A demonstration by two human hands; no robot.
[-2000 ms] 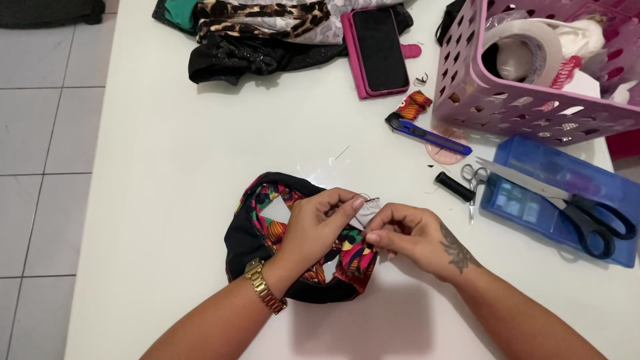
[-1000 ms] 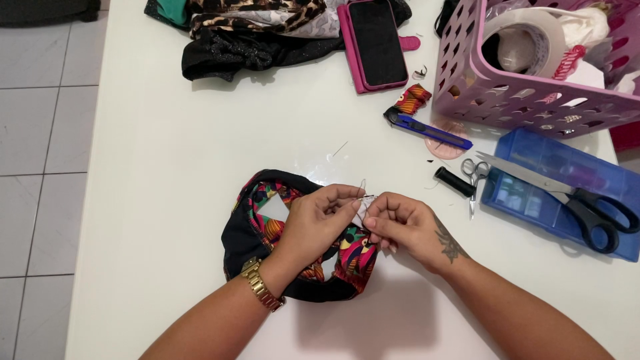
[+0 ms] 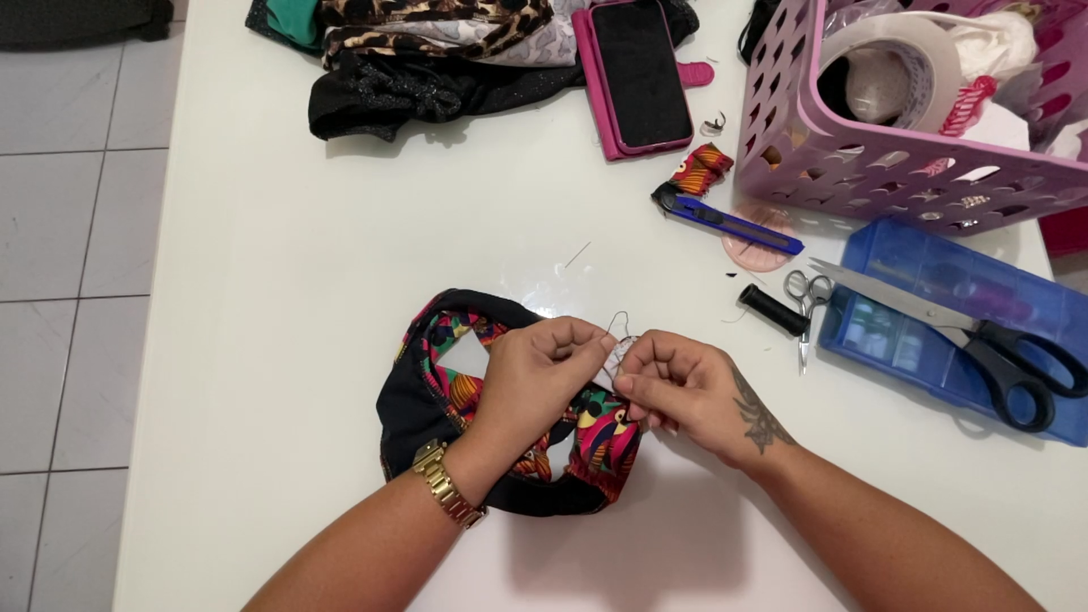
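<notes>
A black fabric band with a colourful printed lining lies in a loop on the white table. My left hand, with a gold watch at the wrist, pinches a small whitish fabric piece at the band's upper right. My right hand pinches the same piece from the other side, its fingertips close to the left ones. A dark thread loops up between the two hands. Whether a needle is between the fingers cannot be told. Part of the band is hidden under my left hand.
Rightward lie a black thread spool, small scissors, large scissors on a blue plastic case, and a blue utility knife. Behind are a pink basket, a phone and folded fabrics.
The thread between my hands has changed shape and now stands in a loop above the fingertips. Both hands stay at the whitish piece.
</notes>
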